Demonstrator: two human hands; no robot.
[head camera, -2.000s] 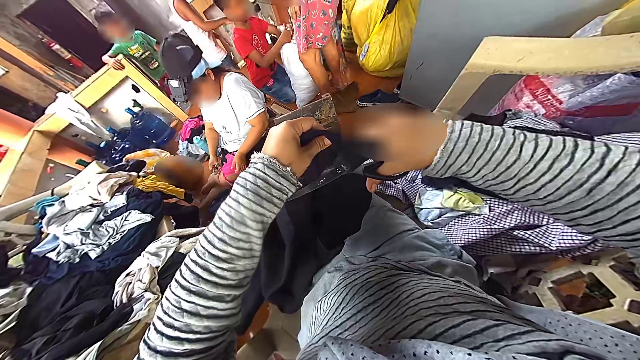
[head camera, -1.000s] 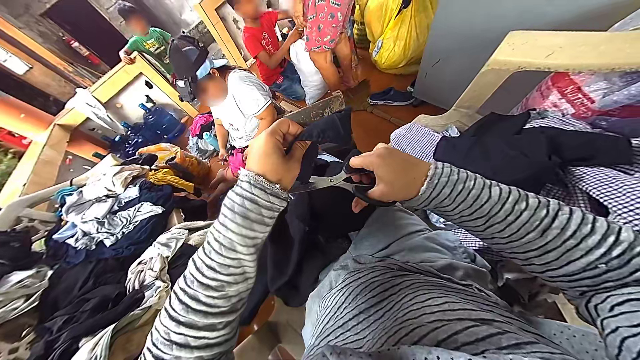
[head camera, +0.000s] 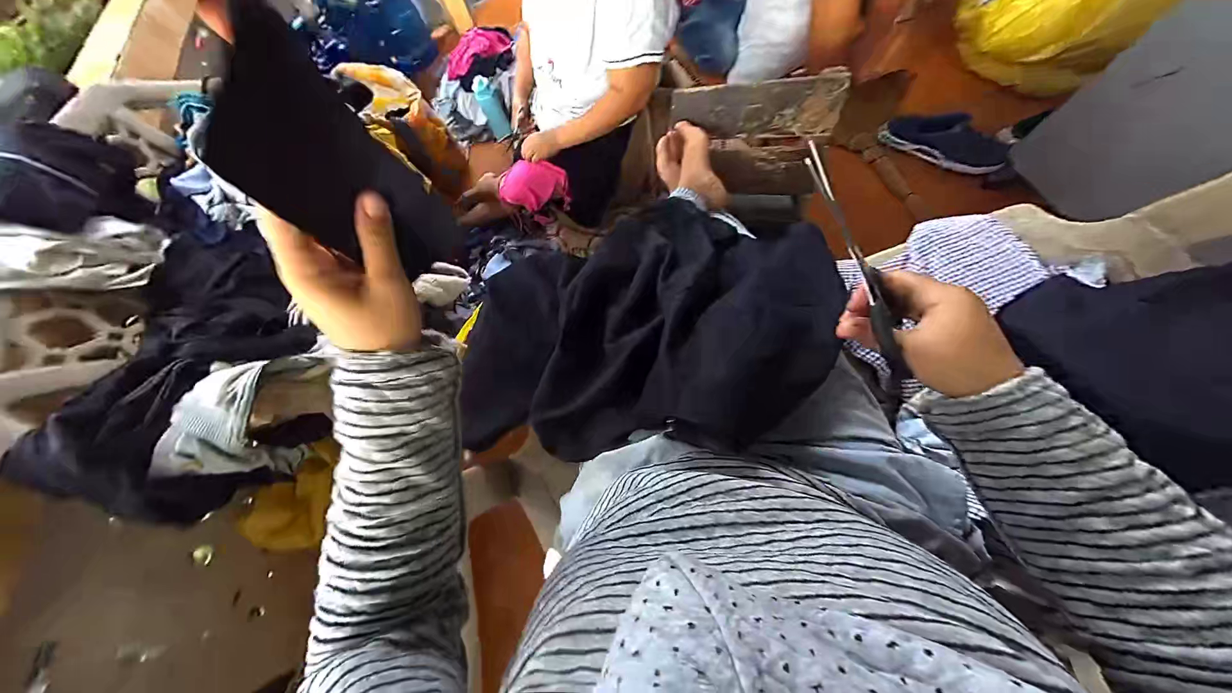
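Observation:
Raised at the left, my left hand (head camera: 346, 279) holds a piece of black cloth (head camera: 298, 144) that hangs over the palm and fingers. At the right, my right hand (head camera: 948, 332) grips a pair of scissors (head camera: 852, 226) by the handles, with the blades pointing up and almost together. A larger dark garment (head camera: 683, 327) lies bunched across my lap between the two hands, touching neither of them. Its folds hide most of its shape.
Heaped clothes (head camera: 231, 298) cover a plastic chair (head camera: 72, 337) on the left. Checked and dark cloth (head camera: 1116, 356) lies on a pale chair (head camera: 1078, 236) to the right. Ahead sits a person in a white shirt (head camera: 597, 58), near a wooden board (head camera: 760, 106). A dark shoe (head camera: 948, 144) and yellow bag (head camera: 1059, 38) are beyond.
A second ago both hands were together at the dark cloth with the scissors across it. Now they are wide apart, the left one off to the left with a black piece. The view has tilted down.

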